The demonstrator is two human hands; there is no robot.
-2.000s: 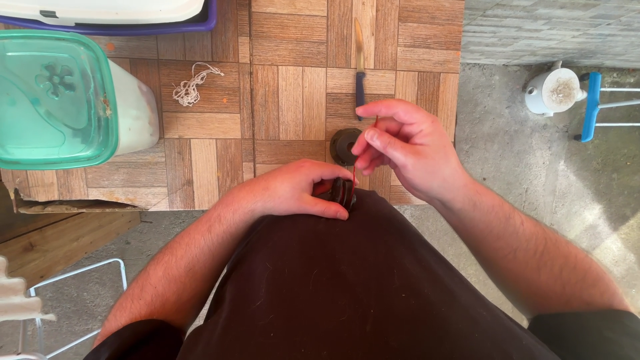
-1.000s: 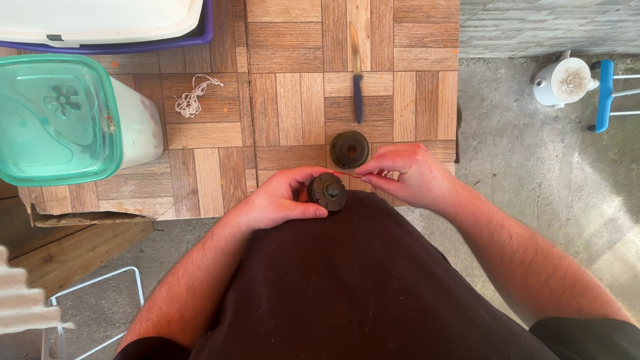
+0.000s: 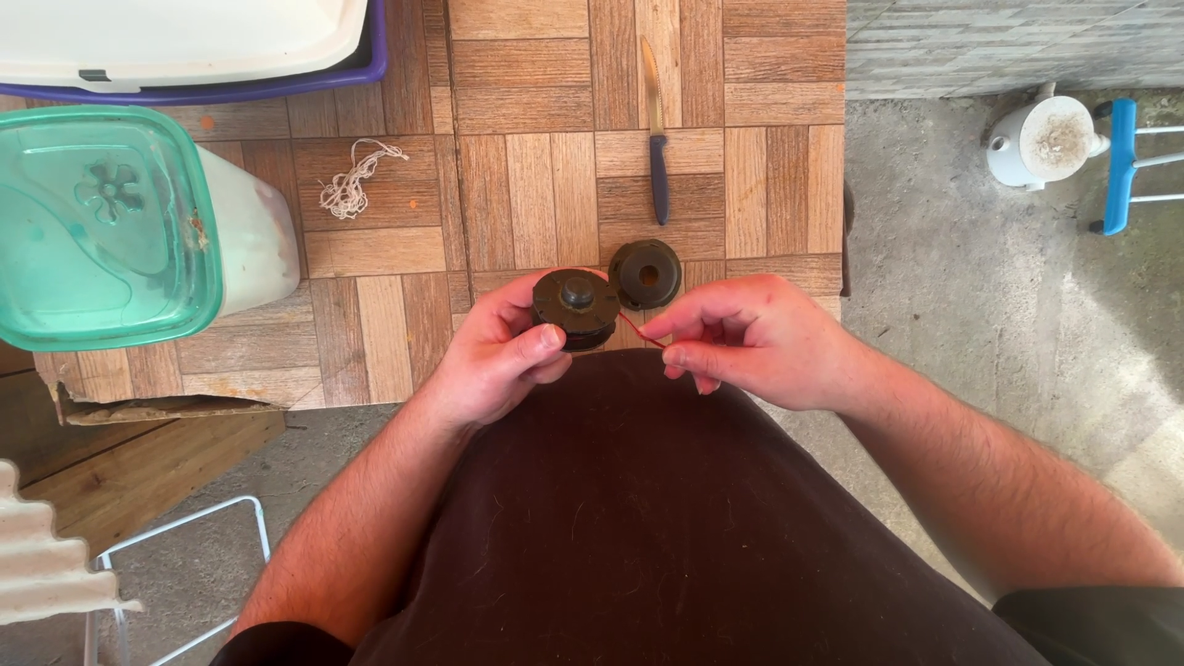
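Observation:
My left hand (image 3: 507, 350) grips a black plastic trimmer-line spool (image 3: 575, 303) by its rim, its flat face with a round hub turned up toward me. From the spool's right side a red line (image 3: 640, 331) runs to my right hand (image 3: 735, 340), whose thumb and forefinger pinch it. Just beyond the spool, a round black housing with a central hole (image 3: 646, 275) lies on the wood-patterned table top (image 3: 523, 203). Farther back rests a knife with a dark blue handle (image 3: 659, 180), its blade pointing away from me.
A tangle of white string (image 3: 350, 190) lies to the left. Beside it stand a green-lidded plastic container (image 3: 102, 231) and a purple tub with a white lid (image 3: 268, 90). The table's near left edge (image 3: 166, 407) is broken. On the floor at right is a white bucket-like vessel (image 3: 1041, 143).
The spool has turned from edge-on to face up in my left hand. My right hand was raised above it two seconds ago and is now lower, at its right, still pinching the line.

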